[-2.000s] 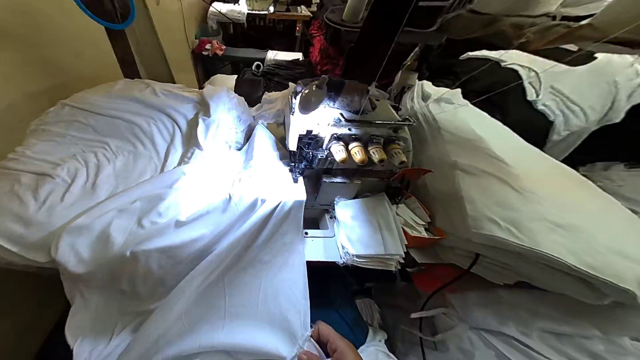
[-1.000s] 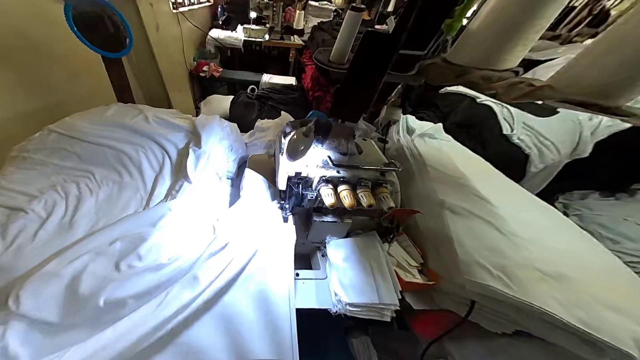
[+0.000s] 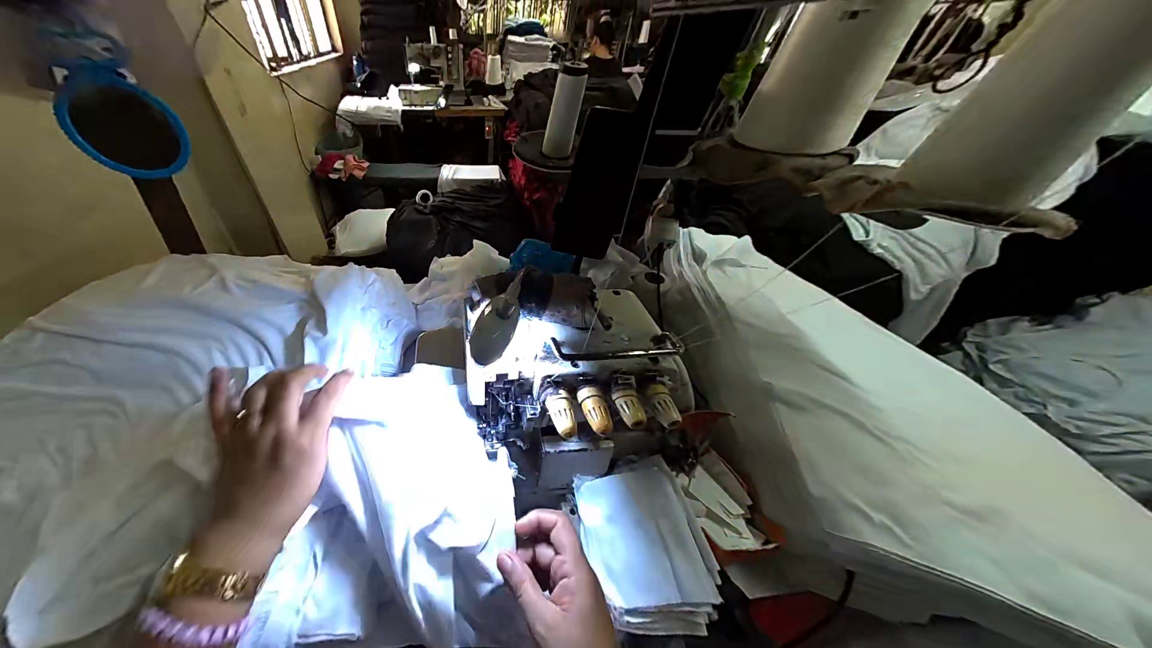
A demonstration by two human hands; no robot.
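Observation:
White knit fabric (image 3: 405,504) lies lit at the left of an overlock sewing machine (image 3: 621,333), its right edge near the needle area. My left hand (image 3: 270,441), with a ring, a gold watch and a beaded bracelet, rests on the fabric with fingers spread. My right hand (image 3: 558,576) is at the fabric's lower right edge, thumb and forefinger close to it; whether they pinch it I cannot tell. Several yellowish tension dials (image 3: 594,409) line the machine's front. A stack of cut white pieces (image 3: 643,540) lies just right of my right hand.
A large white fabric heap (image 3: 180,315) spreads at the left. On the right a tall pile of white cloth (image 3: 864,423) slopes beside the machine, near an orange holder of scraps (image 3: 729,513). Behind stand a thread cone (image 3: 565,112), another sewing table (image 3: 468,110) and a person (image 3: 603,54).
Both hands are now in view on or beside the fabric; one second ago neither showed. The lit fabric now lies in different folds. The view has tilted up since the first frame.

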